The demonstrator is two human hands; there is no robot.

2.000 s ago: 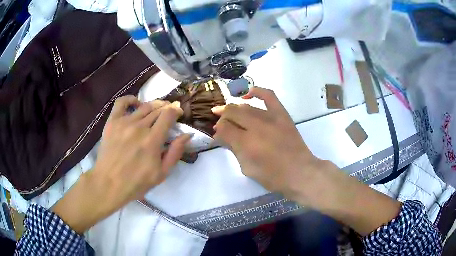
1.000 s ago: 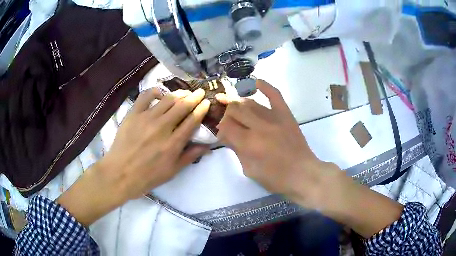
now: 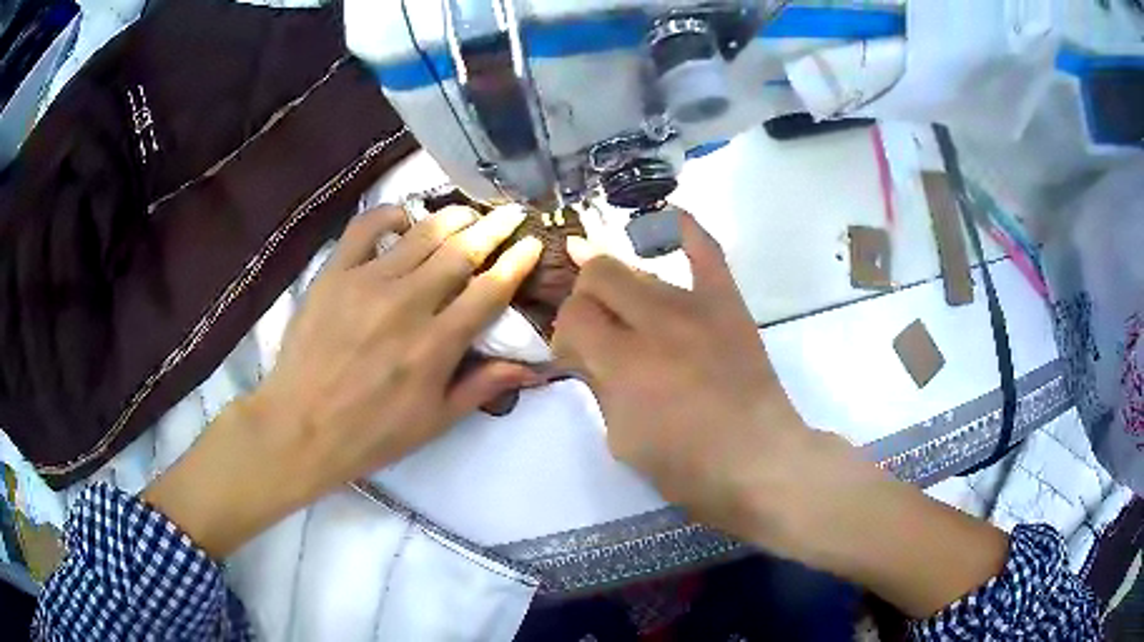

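A small dark brown gathered piece [image 3: 552, 270] lies under the lit needle area of the white sewing machine [image 3: 577, 94]. My left hand [image 3: 402, 314] lies flat over its left side, fingertips close to the presser foot, thumb lower on the white fabric edge. My right hand [image 3: 665, 339] presses the piece's right edge with bent fingers, its index finger raised beside the grey disc. A white padded layer [image 3: 508, 336] shows below the brown piece. The needle tip is too small to make out.
A large brown panel [image 3: 188, 213] is heaped at the left. White quilted fabric [image 3: 402, 577] hangs over the front edge. On the right are brown scraps [image 3: 920, 352], a black cord [image 3: 1000, 326] and a translucent plastic bag [image 3: 1110, 289]. A grey measuring strip [image 3: 627, 549] runs along the front edge.
My left hand has moved right and up from the piece's left side onto it, fingers closer to the needle. My right hand stays at its right edge. The view has shifted slightly.
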